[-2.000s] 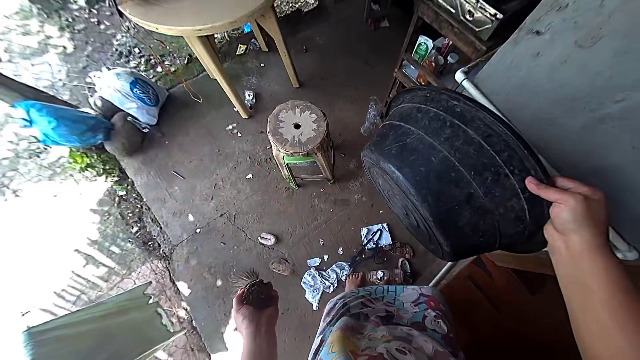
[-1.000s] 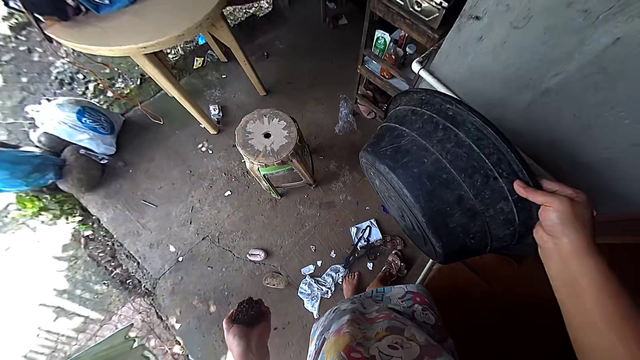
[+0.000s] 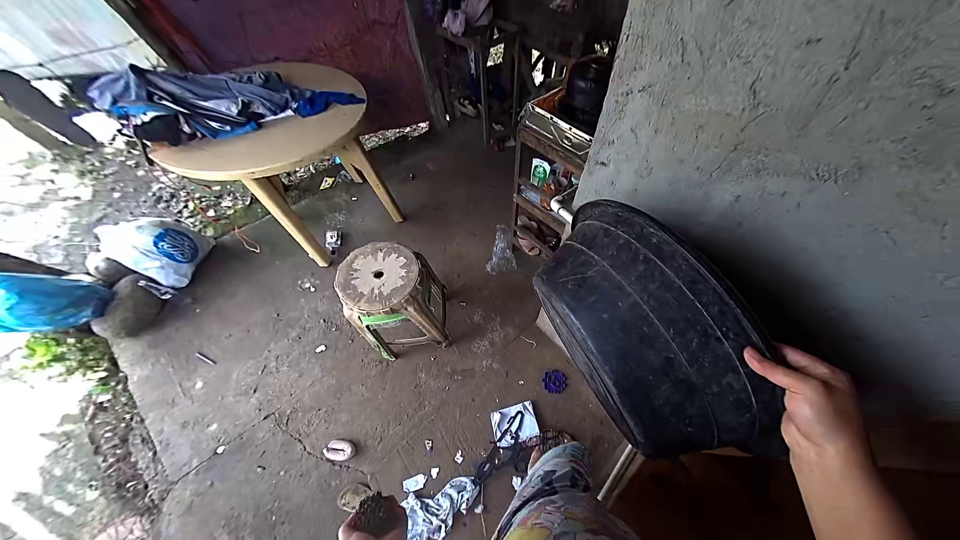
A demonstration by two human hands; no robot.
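Observation:
My right hand [image 3: 817, 397] grips the rim of a large black plastic basin [image 3: 652, 337], thumb on its outer side. The basin is tipped on its side, its ribbed outside facing the camera, beside the grey wall. Low in the view, my left hand [image 3: 367, 525] holds a dark, rough clump [image 3: 376, 514], which may be a scrubber or a husk; its exact kind cannot be told. Most of that hand is hidden behind the clump and cut off by the frame's edge.
A worn stool [image 3: 379, 276] stands mid-floor. Behind it is a round plastic table [image 3: 262, 154] with clothes [image 3: 217, 101]. A rack with a stove [image 3: 559, 124] adjoins the wall [image 3: 795, 135]. A crumpled cloth [image 3: 442, 510], paper [image 3: 516, 422] and a purple piece [image 3: 555, 381] lie near my feet.
The view has tilted up, showing more of the table and rack. My right hand still grips the basin, and my left hand still has the dark clump.

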